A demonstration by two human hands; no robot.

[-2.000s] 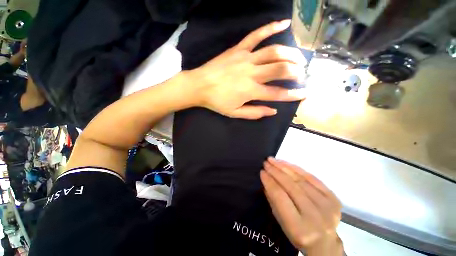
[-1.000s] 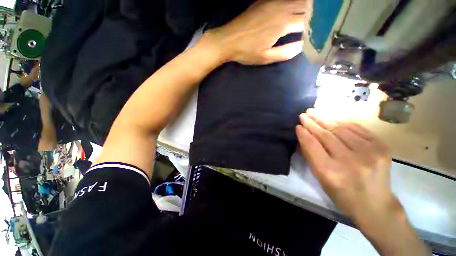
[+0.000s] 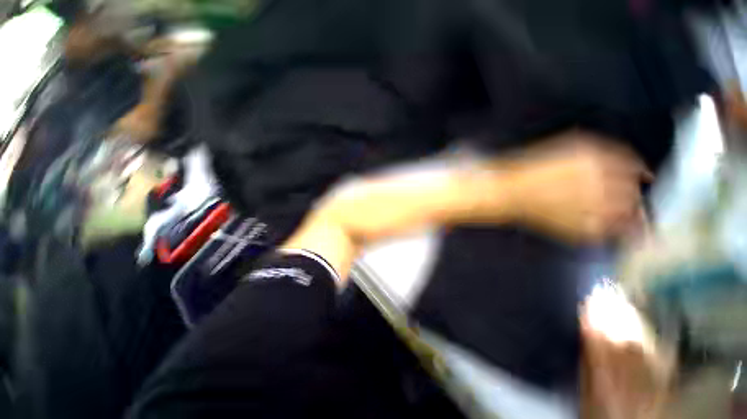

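The view is strongly blurred. The black garment [image 3: 508,303] lies under and around my left hand, with a large dark mass of it above. My left hand [image 3: 594,188] rests on or at the cloth with its fingers curled; whether they grip it is not clear. My right hand [image 3: 618,360] is at the cloth's right edge, lower right, smeared and cut off by the bottom edge; its grip is unclear. A bright light shows at its fingertips. The sewing machine [image 3: 696,282] is a pale and teal blur at the right; its needle area cannot be made out.
The white table's worn edge [image 3: 422,348] runs diagonally below my left forearm. A basket with a red rim [image 3: 196,235] and pale cloth is left of my sleeve. Part of another person's arm [image 3: 147,106] shows blurred at upper left.
The view has swung left, so the basket shows and the machine has shifted right and blurred. My left hand now looks more curled. More dark cloth fills the top.
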